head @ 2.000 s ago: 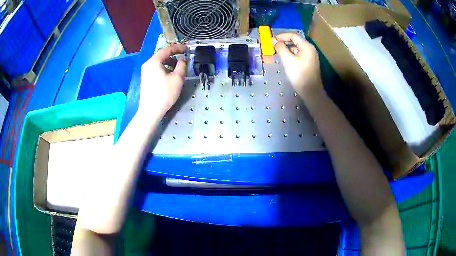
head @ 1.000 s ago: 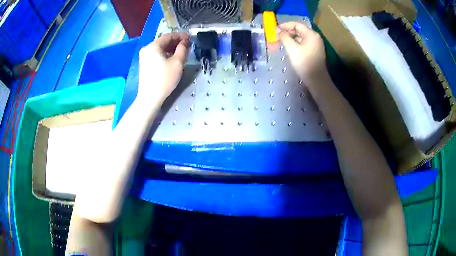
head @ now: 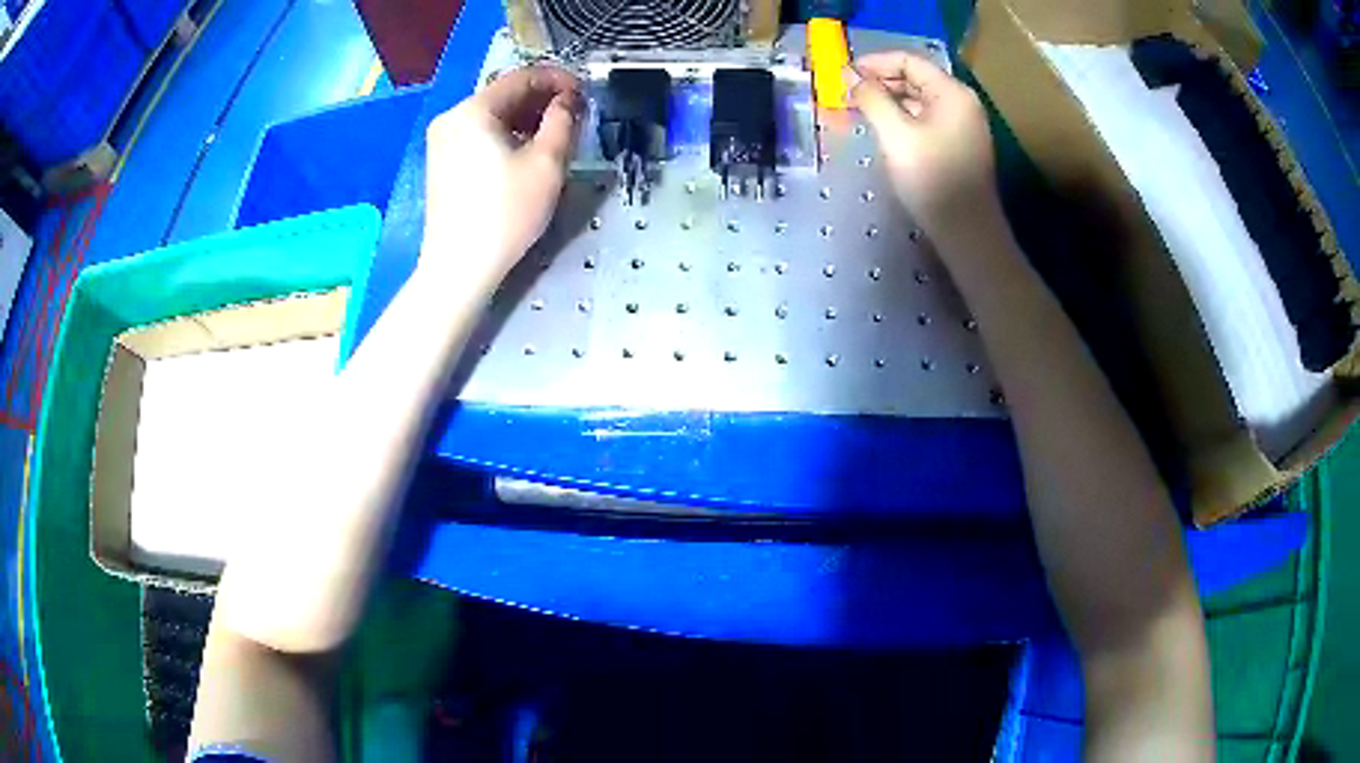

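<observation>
Two black power adapters sit side by side in the pale positioning fixture, their pins pointing toward me. My left hand is at the fixture's left end with curled fingers and the thumb near the forefinger; whether it grips anything is hidden. My right hand has thumb and forefinger pinched at the right edge of the upright orange-yellow block, right of the fixture. Both hands are bare. The perforated base plate lies under the fixture.
A fan with a wire guard stands behind the fixture. At right, an open cardboard carton holds a white liner and a row of black adapters. At left, a green bin holds a cardboard tray above dark stacked pieces.
The whole scene has shifted upward and slightly right in the picture as the view moved. My hands, the adapters and the orange-yellow block keep nearly the same places relative to the fixture.
</observation>
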